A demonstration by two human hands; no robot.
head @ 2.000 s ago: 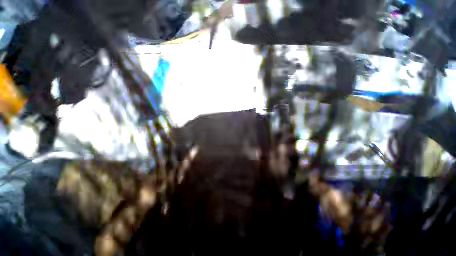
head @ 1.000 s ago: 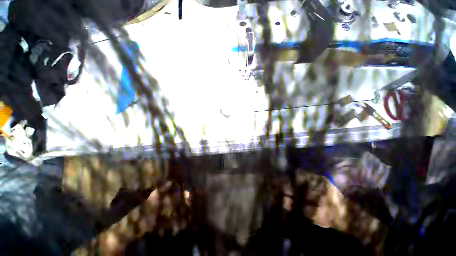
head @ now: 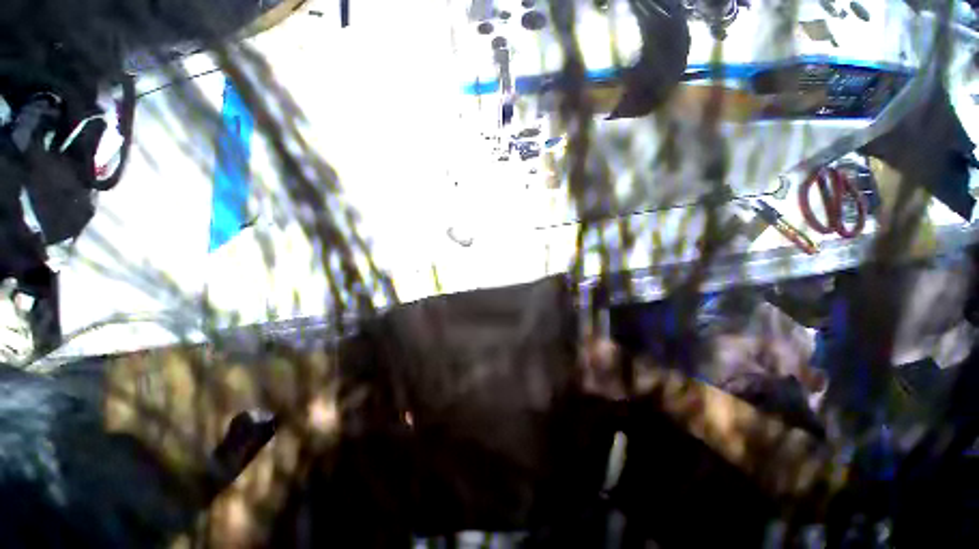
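A dark fabric panel [head: 478, 370] hangs over the front edge of the white table, its upper edge just on the table top. My left hand [head: 322, 413] is at the panel's left side, blurred and partly hidden by dark strands. My right hand [head: 709, 413] is at its right side, with fingers near the panel's edge. Both hands appear to hold the panel, but the fingertips are unclear. The needle area [head: 505, 107] of the sewing machine stands beyond the panel, with no cloth under it.
A blue tape strip [head: 231, 172] is stuck on the white table [head: 354, 182]. Red-handled scissors [head: 832, 201] and a small tan-tipped tool [head: 789, 228] lie at the right. A thin blue line [head: 719, 71] runs along the machine. Dark items [head: 64, 161] are at the far left.
The dark panel has come up from below the table edge onto its front, between my hands. The view has shifted, so the tape and scissors appear further left.
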